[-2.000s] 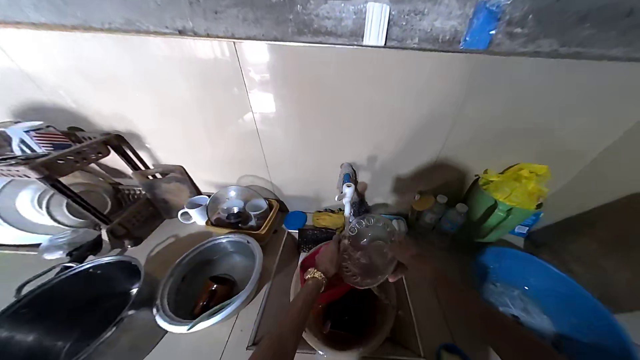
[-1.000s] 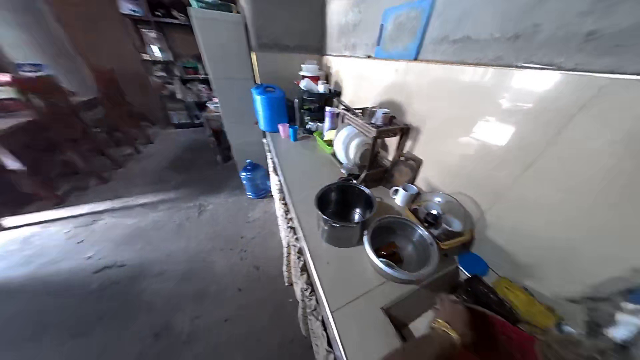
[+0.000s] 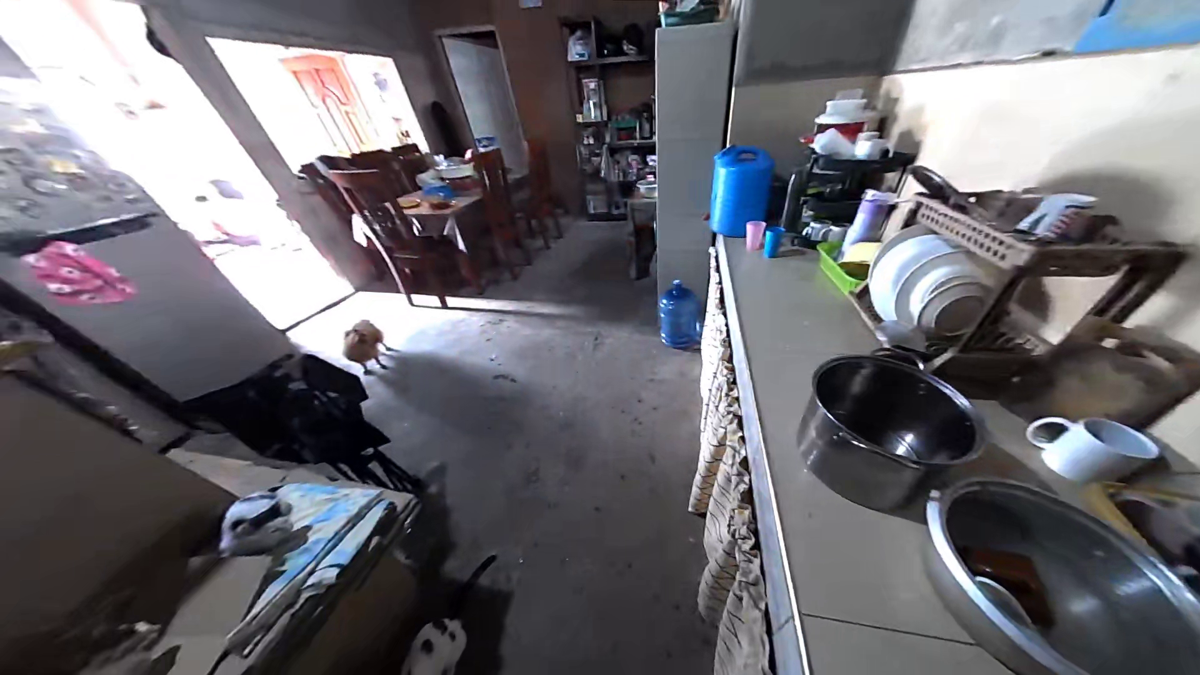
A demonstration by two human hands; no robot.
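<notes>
Neither of my hands shows in the head view now. On the tiled counter stands a deep steel pot, with a wide metal basin nearer to me at the lower right. A brown item lies inside the basin. Behind them is a white mug, its handle to the left. Plates stand upright in a brown dish rack against the wall. The sink area is out of view.
A blue jerrycan, a pink cup and a green tray are at the counter's far end. On the floor are a blue water jug, a brown animal and a black-and-white cat. Wooden chairs surround a table.
The view has swung far left, from the sink to the room. Two seconds ago my hands held a clear glass bowl over the sink; both are now out of view.
</notes>
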